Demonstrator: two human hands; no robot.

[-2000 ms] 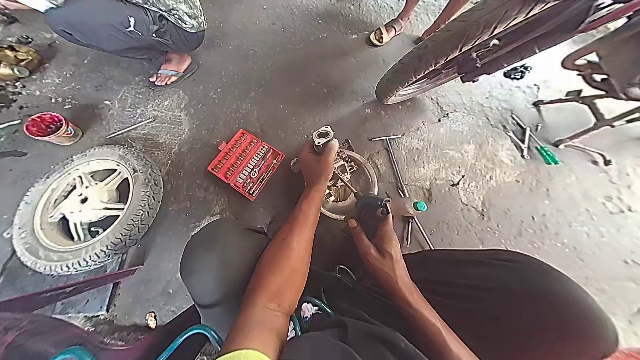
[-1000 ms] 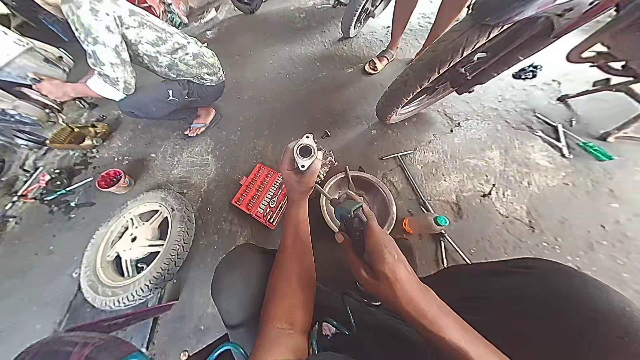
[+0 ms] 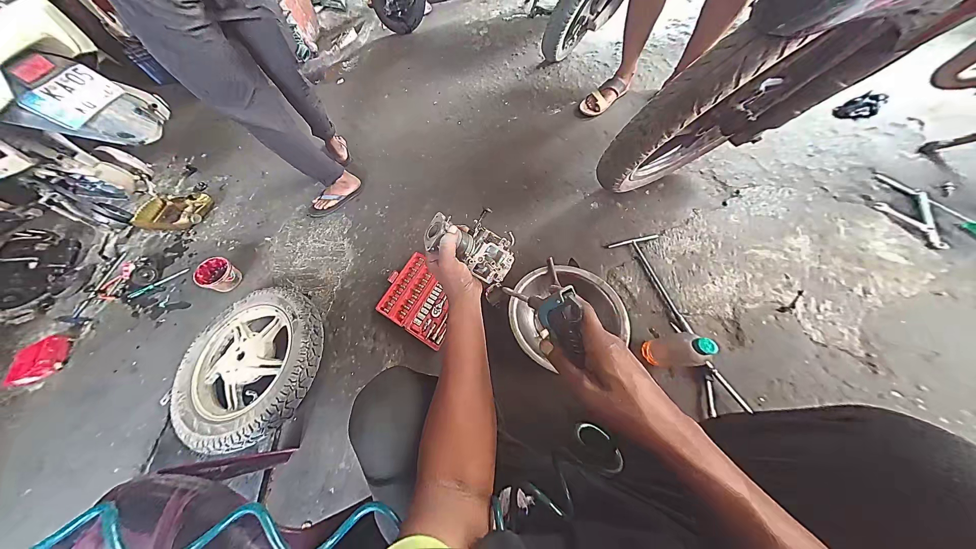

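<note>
My left hand (image 3: pixel 455 267) grips a metal carburetor (image 3: pixel 488 255) by its round black neck, with a flange at the far left end. My right hand (image 3: pixel 583 339) is closed around a dark air blow gun (image 3: pixel 563 313), whose thin nozzle points left at the carburetor's lower side. Whether the nozzle touches the carburetor I cannot tell. Below and behind the blow gun a round metal bowl (image 3: pixel 619 293) rests on the floor, with a rod-like thing standing up from it. A red socket set case (image 3: pixel 396 309) lies open beside my left wrist.
A wheel with tyre (image 3: pixel 305 366) lies at left, near a cup of red stuff (image 3: pixel 216 274). A T-handle wrench (image 3: pixel 659 282) and a bottle with a green cap (image 3: pixel 682 351) lie at right. A motorcycle tyre (image 3: pixel 648 137) and two people's feet are ahead.
The carburetor has turned in my left hand: its flange opening faced up a second ago and now its side shows. The person at upper left, crouching before, now stands. The blow gun stays in my right hand.
</note>
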